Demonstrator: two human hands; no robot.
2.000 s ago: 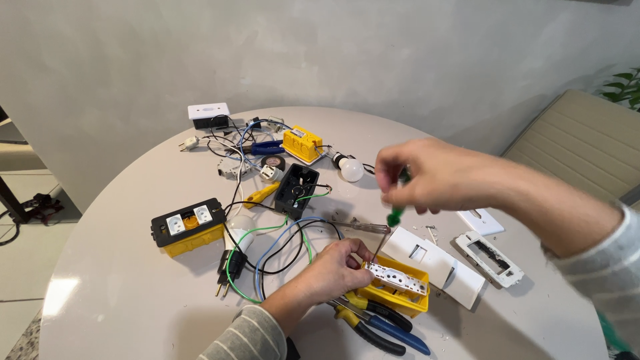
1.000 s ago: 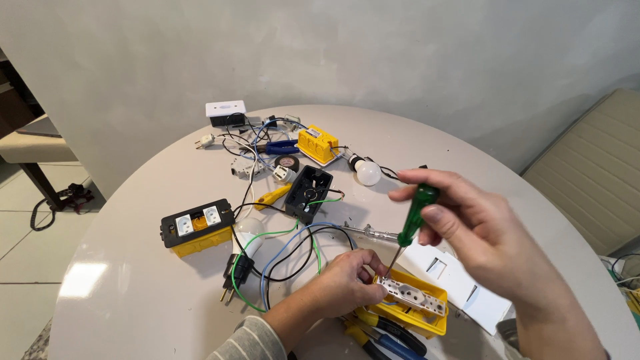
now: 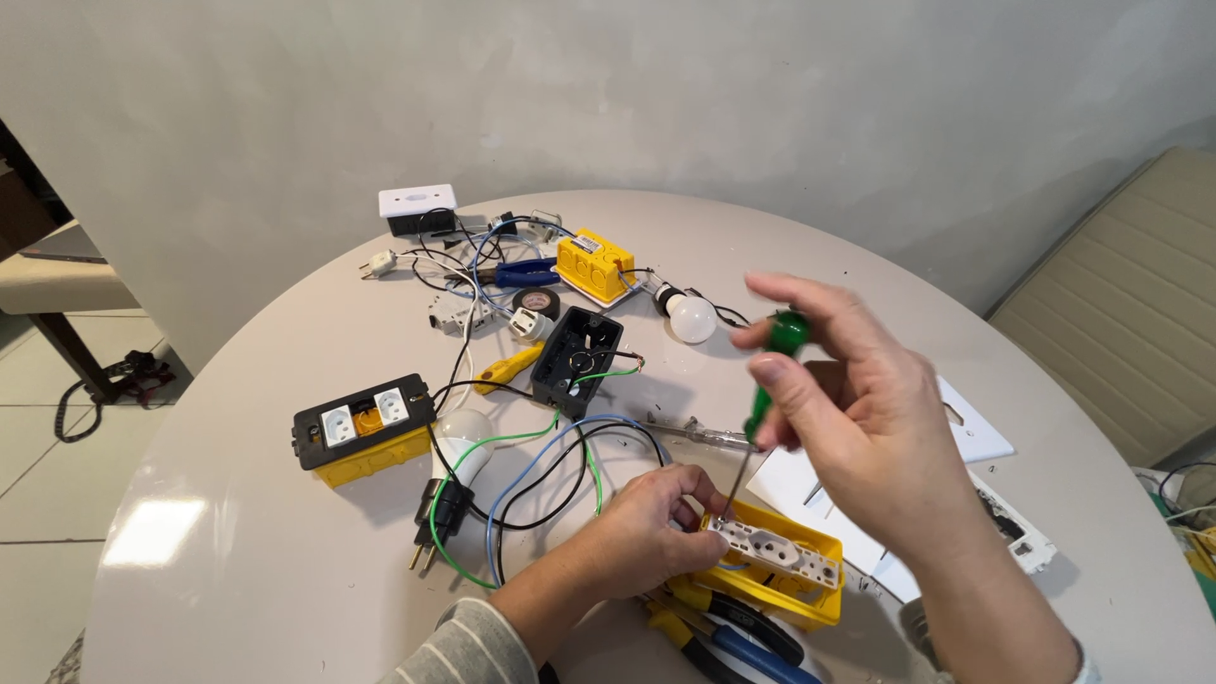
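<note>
My right hand (image 3: 845,418) holds a screwdriver by its green handle (image 3: 777,366), thumb and fingers around it. Its thin shaft slants down to the left end of a white socket module on a metal mounting strap (image 3: 774,551). That strap lies over the opening of a yellow electrical box (image 3: 825,608). My left hand (image 3: 655,532) grips the strap's left end between thumb and fingers, close to the screwdriver tip. A blue wire shows inside the box. Pliers with black and yellow handles (image 3: 741,622) lie just below the box, beside a blue handle (image 3: 765,657).
Left of my hands are a yellow box with black frame (image 3: 375,456), a black plug (image 3: 442,513), loose wires and a black box (image 3: 578,361). Farther back lie a light bulb (image 3: 693,319), an upturned yellow box (image 3: 594,266) and blue-handled pliers (image 3: 527,274). White plates (image 3: 974,423) lie right.
Two seconds ago my right hand was higher above the yellow box; it has since come down with the screwdriver more upright. My left hand stays on the strap's left end.
</note>
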